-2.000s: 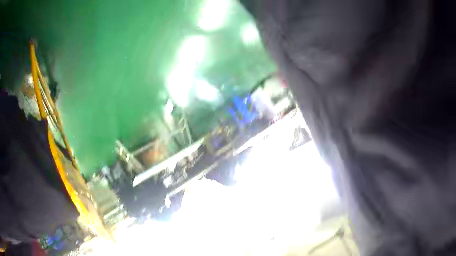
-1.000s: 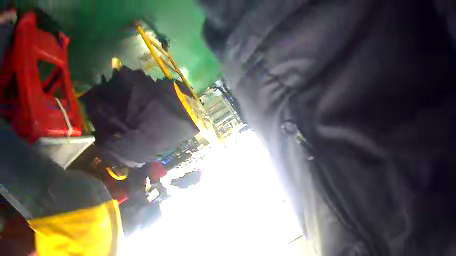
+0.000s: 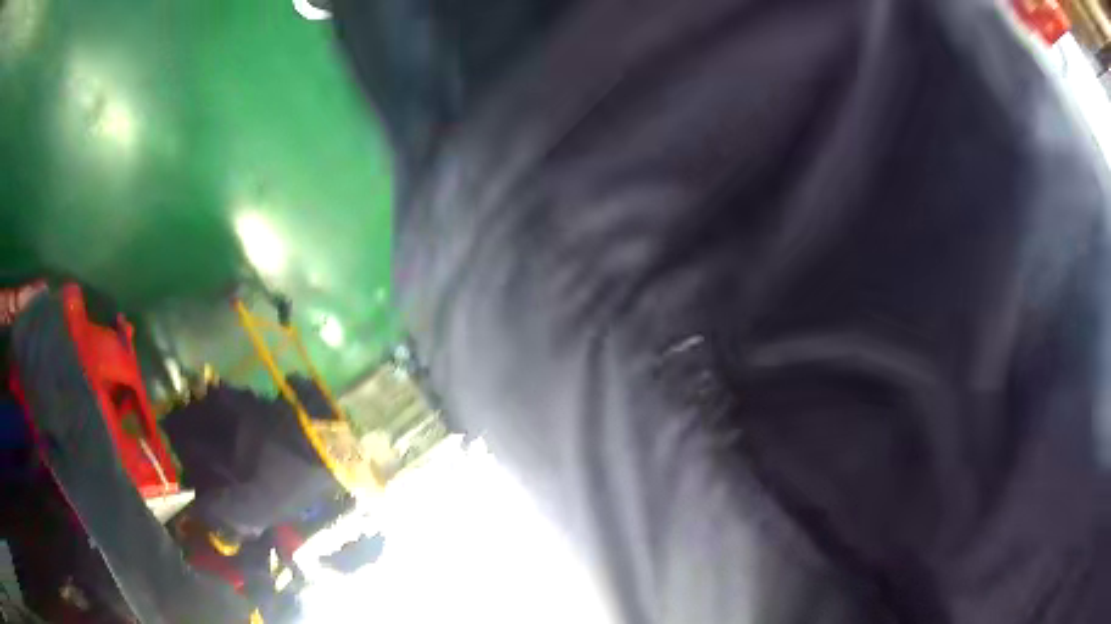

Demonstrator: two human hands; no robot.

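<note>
A dark grey-purple work jacket (image 3: 755, 280) fills the middle and right of the head view, blurred, with folds and a small pale zip part near its middle. Neither my left hand nor my right hand can be seen. Nothing is seen being held or worked on. A glare-white surface (image 3: 451, 555), perhaps a bench top, lies at the bottom beside the jacket.
Glossy green floor (image 3: 171, 159) shows at upper left. A yellow tubular frame (image 3: 299, 396) stands beyond a dark cloth shape (image 3: 238, 451). A red plastic frame (image 3: 119, 390) and a long grey shape (image 3: 79, 451) are at the left. Another red item (image 3: 1042, 17) shows at top right.
The view has shifted, so the jacket covers more of the middle. The red frame, dark cloth shape and yellow frame now appear lower. The large yellow patch at lower left is out of view.
</note>
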